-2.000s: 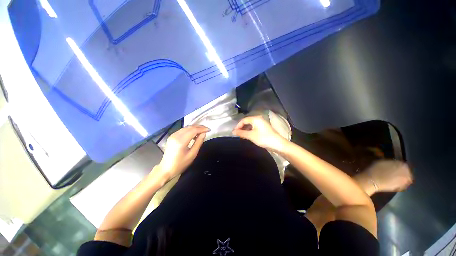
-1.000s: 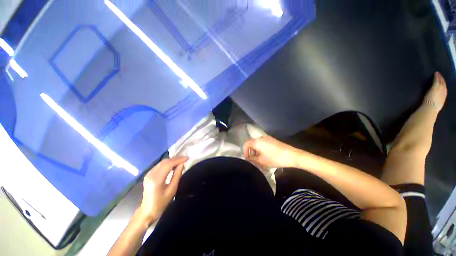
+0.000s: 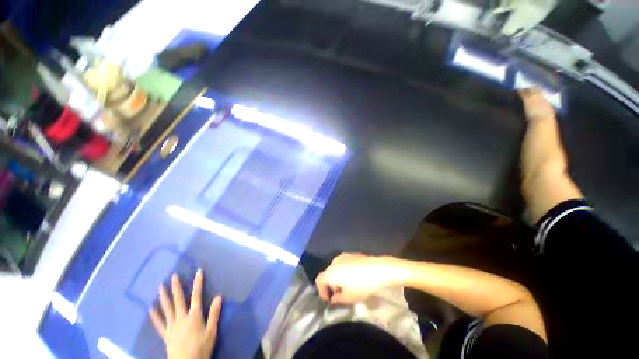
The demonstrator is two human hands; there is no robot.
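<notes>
The blue transparent sewing template (image 3: pixel 228 242) lies on the black table at the left, with darker pocket-shaped outlines and bright glare strips. My left hand (image 3: pixel 186 322) is on the template's near part, palm down, fingers spread, holding nothing. My right hand (image 3: pixel 354 280) is in front of my body, over a pale shiny cloth (image 3: pixel 298 315) at my lap. Its fingers are curled, and I cannot tell whether they hold anything. The picture is blurred.
Another person's arm (image 3: pixel 543 154) reaches from the right over the black table (image 3: pixel 420 119). White-silver machine parts (image 3: pixel 518 35) line the far right. Bottles, a red item (image 3: pixel 63 126) and cream rolls (image 3: pixel 115 87) crowd the far left. A rounded black edge (image 3: pixel 455 217) is near my right forearm.
My left hand has moved from my lap onto the template. My right hand stays near my lap. The view has turned, and the template's far edge now shows. The other person's hand reaches farther over the table.
</notes>
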